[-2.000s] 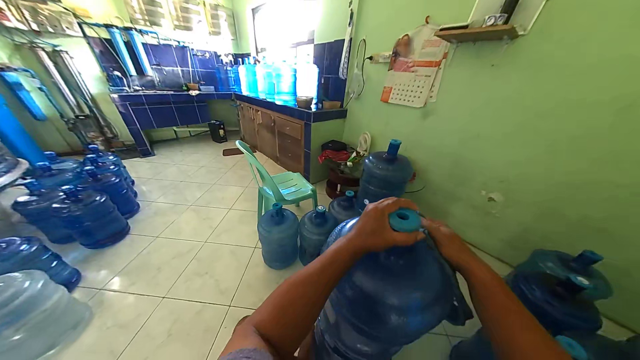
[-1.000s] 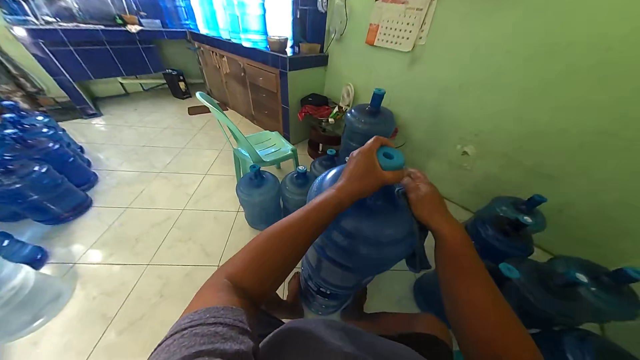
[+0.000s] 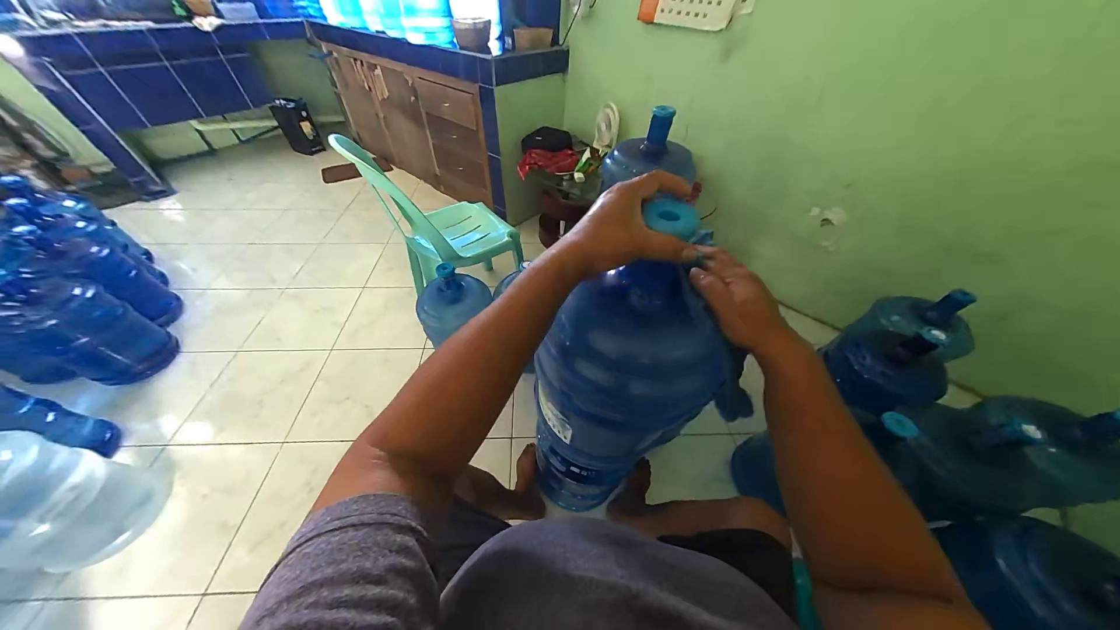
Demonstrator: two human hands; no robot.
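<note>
A large blue plastic water jug (image 3: 626,350) stands upright on the floor between my feet, with a light blue cap (image 3: 671,217) on its neck. My left hand (image 3: 632,223) curves around the neck and cap, thumb and fingers on opposite sides. On the right side of the neck lies my right hand (image 3: 733,293), fingers pressing a blue cloth (image 3: 733,394) that hangs down the jug's shoulder. The fingertips of both hands nearly meet just beside the cap. Behind the hands rises another blue jug (image 3: 649,157) with a tall capped neck.
A green plastic chair (image 3: 464,232) is ahead, with a smaller jug (image 3: 452,304) before it. Several blue jugs (image 3: 87,297) crowd the left, near a clear jug (image 3: 74,503). More jugs (image 3: 962,446) stand at right by the green wall (image 3: 875,131). A tiled counter (image 3: 525,66) is beyond.
The view has tilted downward. Both hands stay at the jug's neck; the right hand's fingers now reach closer to the left thumb.
</note>
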